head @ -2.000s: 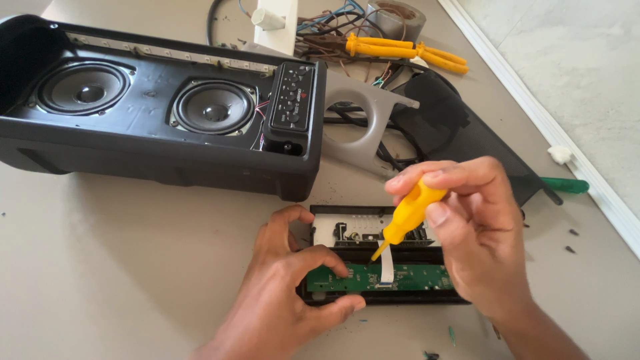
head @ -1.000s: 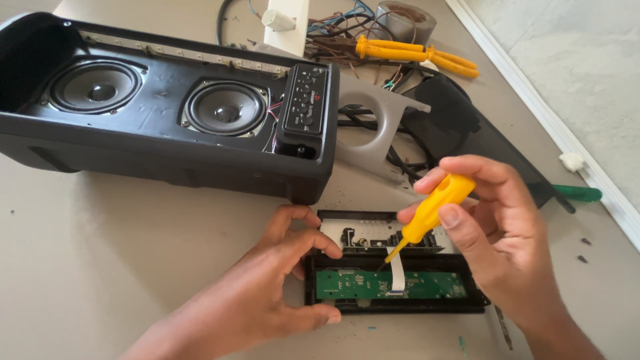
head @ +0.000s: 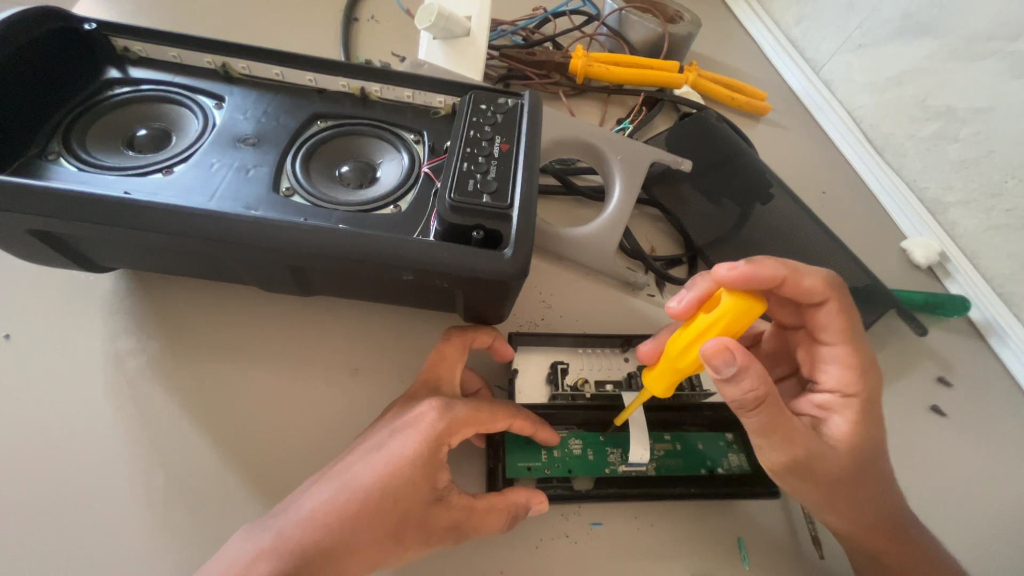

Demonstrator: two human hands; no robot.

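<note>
My right hand (head: 800,384) grips a yellow-handled screwdriver (head: 692,344), its tip down at the upper edge of a green circuit board (head: 696,456). The board lies in an open black plastic housing (head: 640,490). A white ribbon cable (head: 638,436) runs from the board toward a second part with a pale panel (head: 532,376) and black components, just behind. My left hand (head: 456,432) holds the left end of the housing, index fingertip on the board and thumb at the front edge.
A black speaker box (head: 264,264) with two round drivers stands at upper left. Behind lie a grey plastic bracket (head: 588,144), black cables, yellow-handled pliers (head: 664,74), a roll of tape (head: 676,28), a dark panel (head: 752,208) and a green-handled tool (head: 932,303). Small screws lie at right.
Since two seconds ago, my left fingers have shifted on the housing's left end. The screwdriver remains in my right hand, over the board. The view has shifted slightly.
</note>
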